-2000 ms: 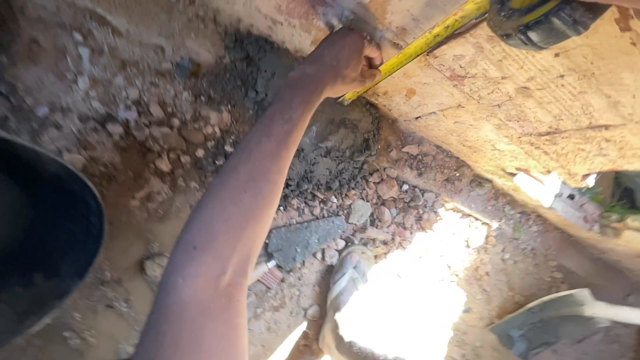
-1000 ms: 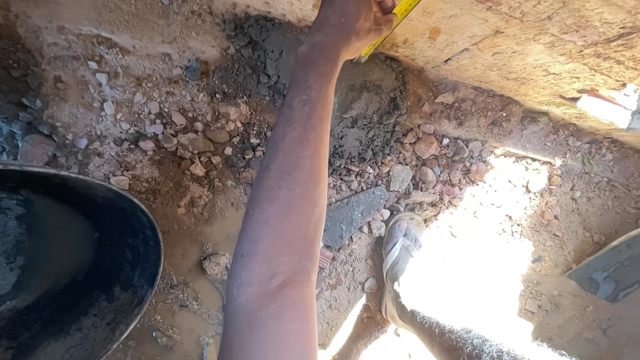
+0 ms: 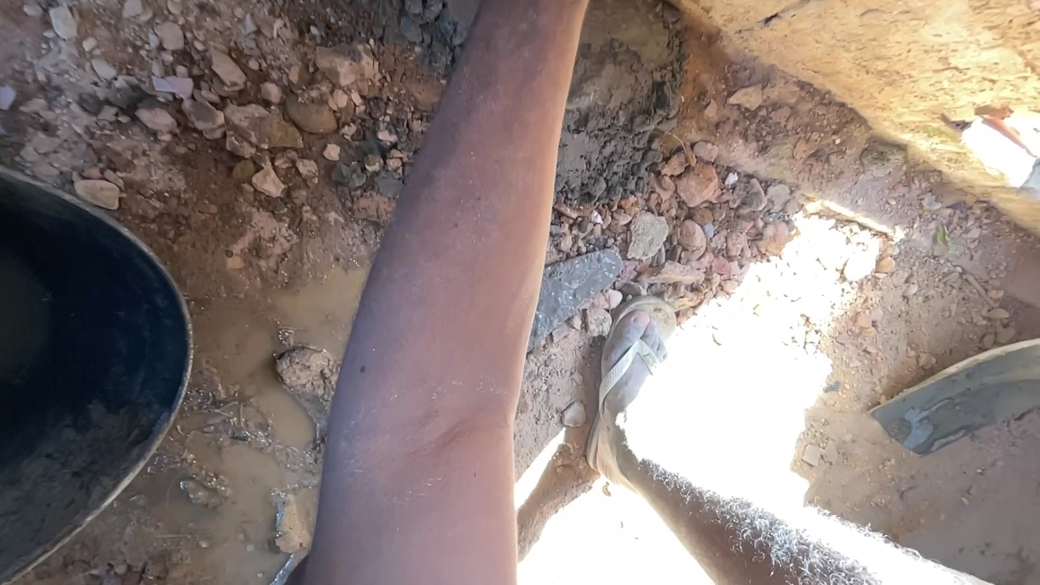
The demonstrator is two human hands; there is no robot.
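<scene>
One bare forearm of mine crosses the middle of the head view and leaves at the top edge, so its hand is out of frame. My other hand is not seen either. Wet grey mortar (image 3: 621, 106) lies on the ground to the right of the forearm, against the foot of a tan wall (image 3: 902, 57). Partly behind the forearm, the mortar-coated blade of a trowel (image 3: 577, 286) rests on the stones. A foot in a flip-flop sandal (image 3: 630, 357) stands just right of the blade.
A black rubber or plastic tub (image 3: 89, 349) fills the left side. Muddy water (image 3: 276, 390) pools beside it. Loose stones (image 3: 309, 114) cover the upper left ground. A grey shovel blade (image 3: 959, 398) lies at the right edge, beyond a patch of harsh sunlight.
The hand on the yellow tape measure, seen at the wall in both earlier frames, is out of frame now, as is the tape. The view has shifted down and nearer.
</scene>
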